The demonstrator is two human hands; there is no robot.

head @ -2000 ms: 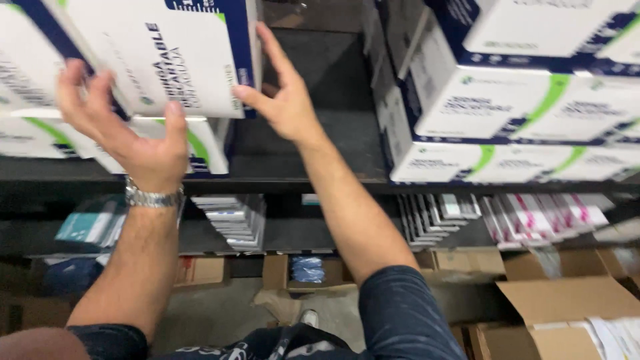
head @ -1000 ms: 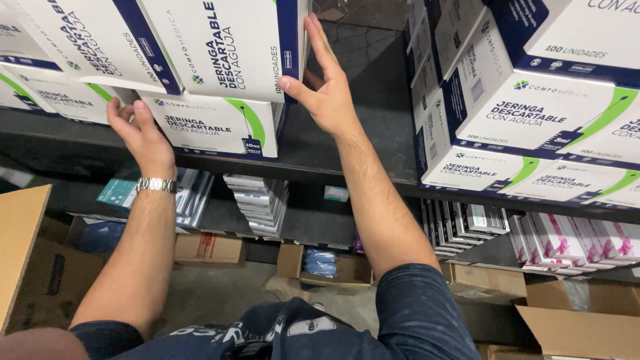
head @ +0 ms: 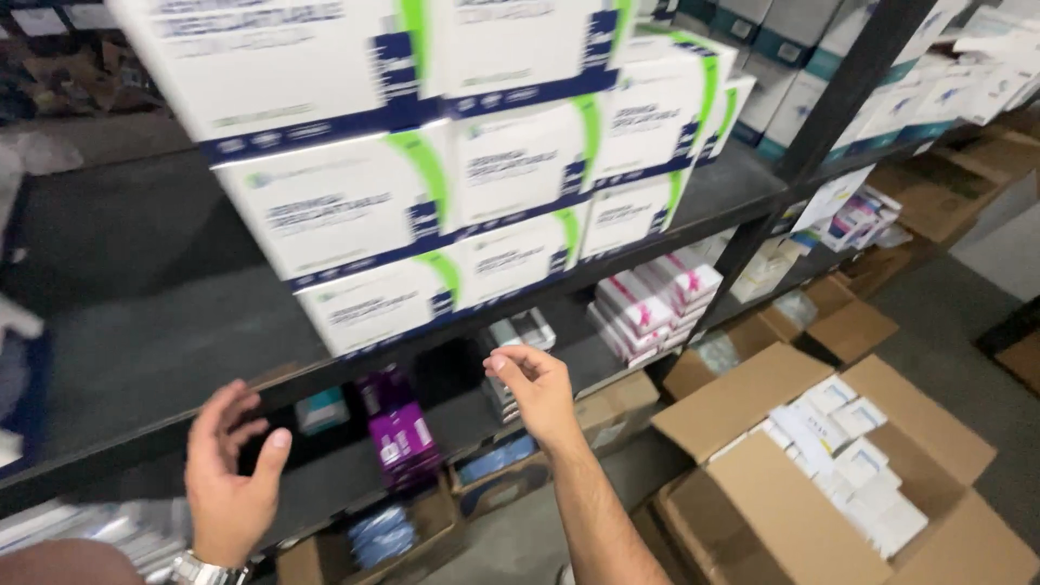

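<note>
My left hand [head: 231, 475], with a metal watch [head: 207, 569] at the wrist, is held up before the shelf edge, fingers apart and holding nothing. To its right my right hand [head: 532, 390] has its fingers curled, thumb near the fingertips, with nothing visible in it. It is in front of the lower shelf, below the stacked white, blue and green syringe boxes [head: 333, 211]. Behind the hands, on the lower shelf, lie purple boxes [head: 402, 439], a teal box [head: 322, 409] and white boxes with pink marks [head: 650, 305].
A black shelf [head: 138, 284] runs across, with an upright post [head: 849, 89] at the right. An open cardboard box [head: 756, 504] of small white boxes stands at lower right. Below the shelf are cardboard boxes with blue packages [head: 382, 536]. Part of another box [head: 20, 357] shows at the far left.
Both hands have come off the syringe boxes they were touching at the left stack. The view has swung to the right. My right hand's fingers, earlier spread, are now curled.
</note>
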